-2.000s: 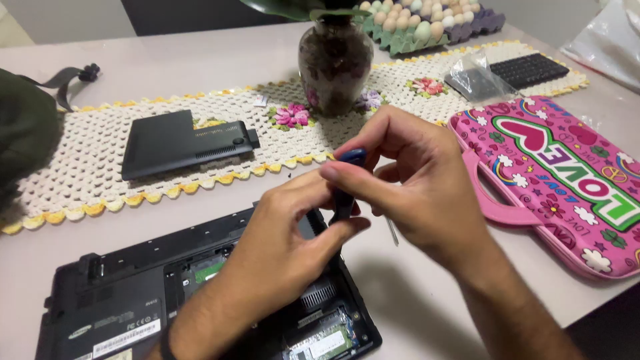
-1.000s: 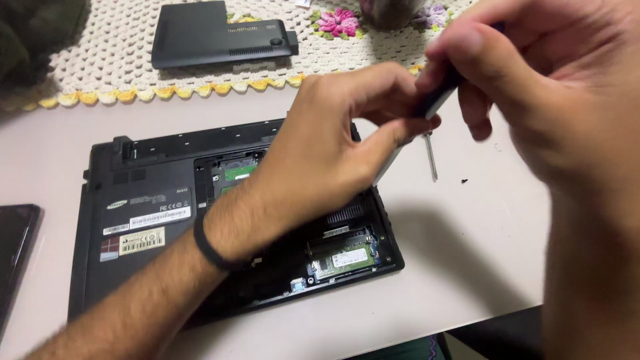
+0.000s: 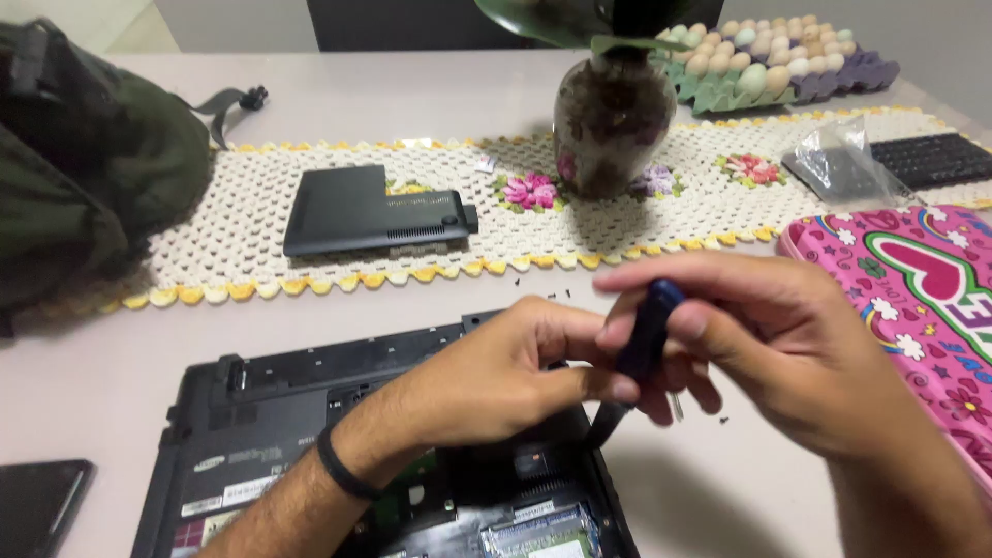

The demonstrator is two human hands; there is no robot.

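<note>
My right hand [image 3: 759, 349] holds a dark blue tool handle [image 3: 649, 329], likely a screwdriver's, tilted over the right side of an upturned laptop base [image 3: 279, 403]. My left hand [image 3: 496, 372], with a black band on its wrist, grips the lower part of the same handle between thumb and fingers. Under the handle a dark, blurred piece reaches down to the laptop's edge; its tip cannot be made out. The laptop's underside is uncovered, and a green memory module [image 3: 546, 539] shows near the bottom. Part of a thin metal shaft [image 3: 676, 407] is visible behind my right fingers.
A black laptop cover panel [image 3: 341, 209] lies on a crocheted runner [image 3: 232, 186]. Small screws [image 3: 568, 294] are scattered on the table. Around them are a vase [image 3: 612, 124], egg trays [image 3: 705, 89], a keyboard [image 3: 930, 159], a pink case [image 3: 876, 263], a dark green bag [image 3: 101, 147] and a black device [image 3: 39, 504].
My right hand has come lower than a second ago, when it was raised at the upper right. Both hands stay on the blue handle. The view has shifted.
</note>
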